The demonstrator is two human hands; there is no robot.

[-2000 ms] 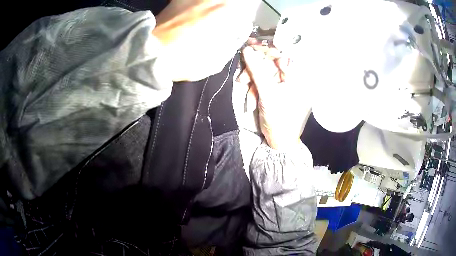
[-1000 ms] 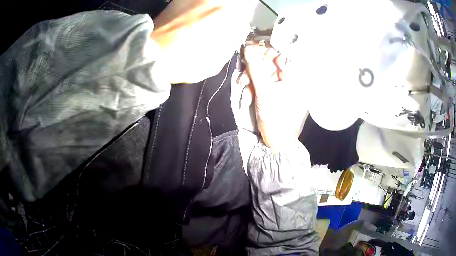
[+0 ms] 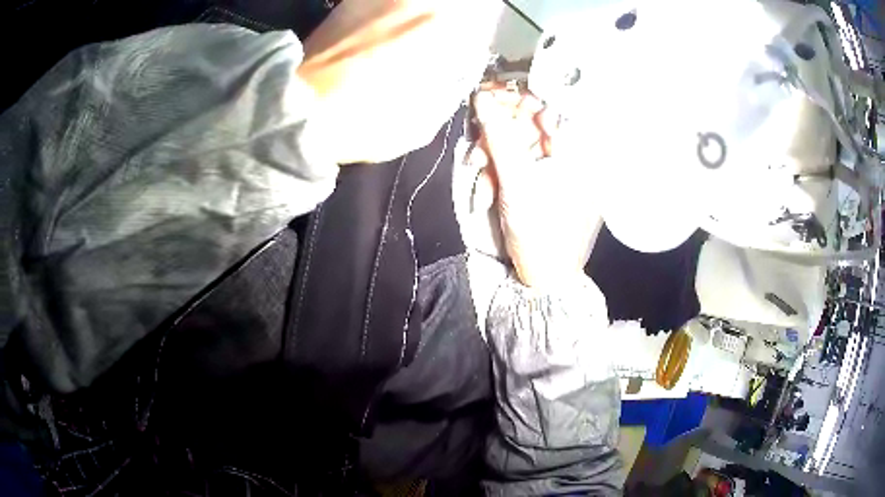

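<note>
A dark garment with pale stitch lines runs from the lower left up to the needle area. My left hand reaches over it from the left, in a grey sleeve cover; glare washes out its fingers. My right hand reaches up from the bottom, in another grey sleeve cover, its fingertips by the small metal parts under the machine head. The hold on the cloth is unclear. The white sewing machine head is overexposed.
A black cut piece with a ragged edge lies below the machine head. Yellow looped handles lie on the white table near its edge. A blue bin sits beyond it. Equipment and ceiling lights show at the far right.
The garment and both arms have shifted very slightly in the picture, with the whole view. Both hands stay at the same place by the needle area.
</note>
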